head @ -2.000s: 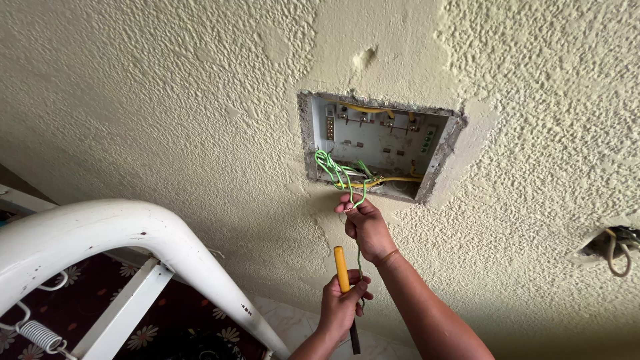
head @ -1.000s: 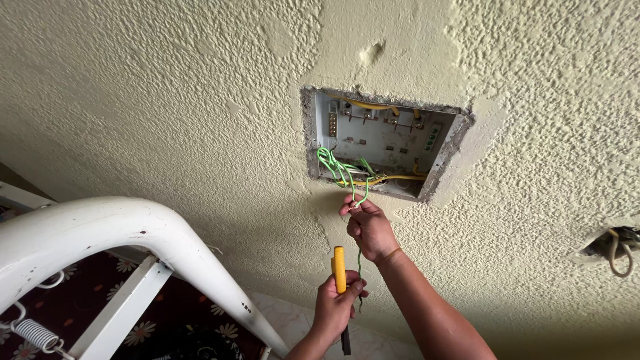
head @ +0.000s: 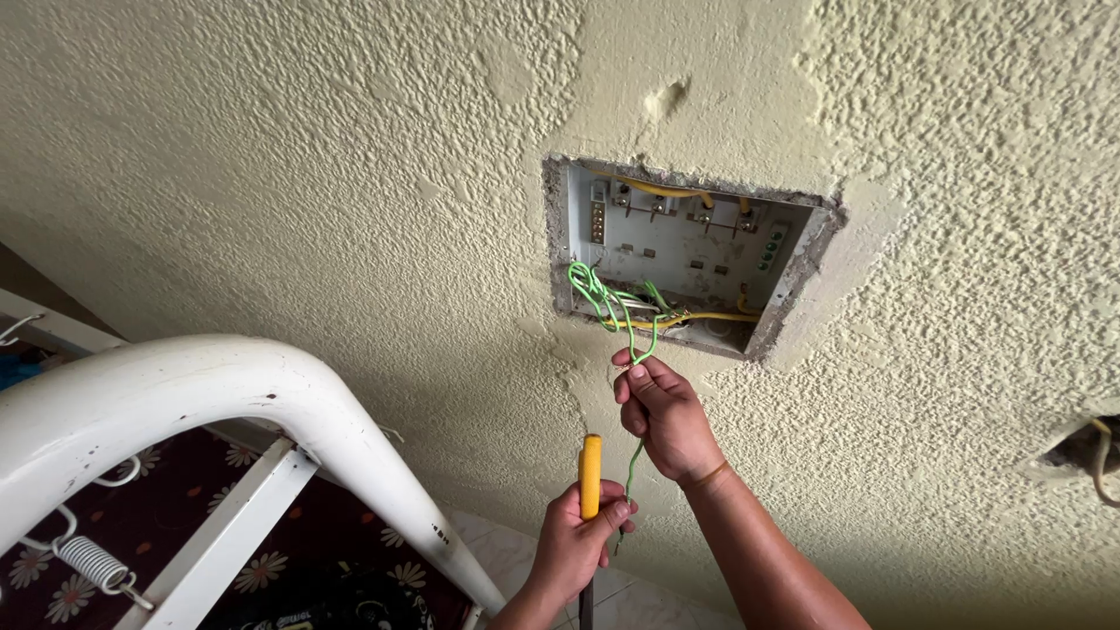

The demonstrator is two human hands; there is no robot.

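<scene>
My right hand (head: 665, 407) pinches green insulated wires (head: 632, 328) just below a metal electrical box (head: 674, 254) recessed in the wall. A green wire tail (head: 632, 472) hangs from that hand to the fingers of my left hand (head: 577, 534). The left hand holds a tool with a yellow handle (head: 591, 477); its dark lower part shows beneath the fist, and its kind is unclear. Inside the box, a yellow wire (head: 717, 317) runs along the bottom, a brass terminal strip (head: 598, 223) is at the left and a green terminal strip (head: 771, 248) at the right.
A white tubular metal frame (head: 254, 367) with a coil spring (head: 92, 563) curves across the lower left, over dark floral fabric (head: 262, 569). Floor tiles (head: 630, 604) show below. At the far right, a cable (head: 1101, 464) comes out of a wall hole (head: 1072, 451).
The dark end of the yellow-handled tool stood out below my left hand two seconds ago, and the tool's angle has shifted slightly. My right hand stays on the green wires.
</scene>
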